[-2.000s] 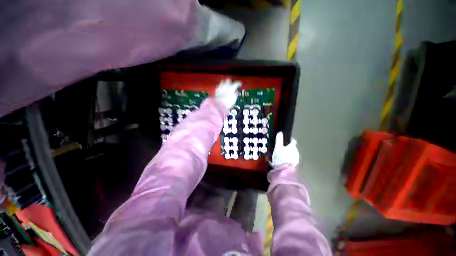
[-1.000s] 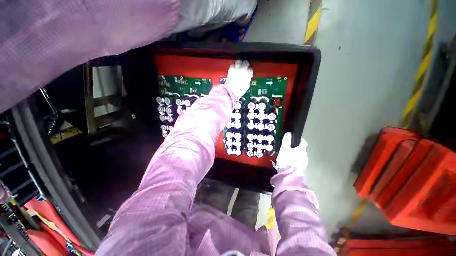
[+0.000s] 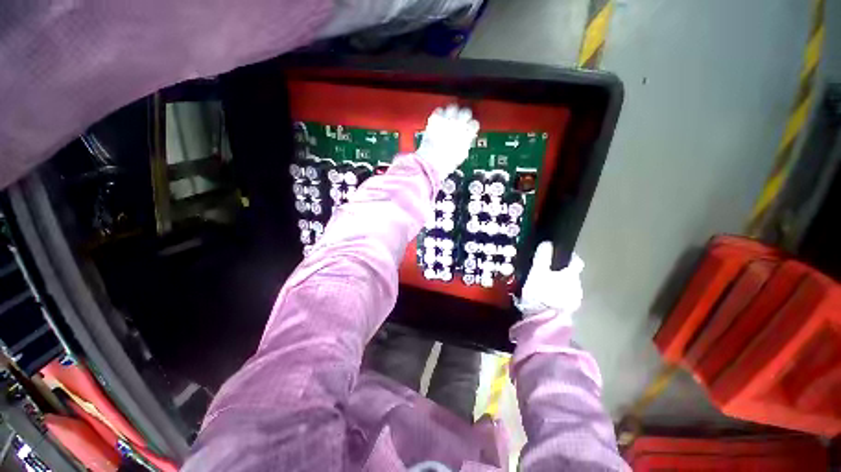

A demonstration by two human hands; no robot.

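Note:
A black tray (image 3: pixel 604 129) with red lining (image 3: pixel 355 101) is in front of me. Two green circuit boards lie in it side by side, a left board (image 3: pixel 318 198) and a right board (image 3: pixel 493 217), both with clusters of white-topped round parts. My left hand (image 3: pixel 449 138), white-gloved, reaches over the tray at the right board's upper left corner; whether its fingers grip the board cannot be told. My left sleeve hides part of the left board. My right hand (image 3: pixel 550 281), white-gloved, holds the tray's right wall near the near corner, thumb along the rim.
A person's pink sleeve (image 3: pixel 138 74) crosses the upper left, close to the tray. Stacked red plastic trays (image 3: pixel 752 332) stand on the floor at right, with more red (image 3: pixel 728 456) below. Yellow-black tape (image 3: pixel 784 152) marks the grey floor. A dark curved edge (image 3: pixel 69 277) is at left.
The tray and both hands sit a little further right in the view. My left hand stays near the right board's upper left corner, and my right hand stays on the tray wall.

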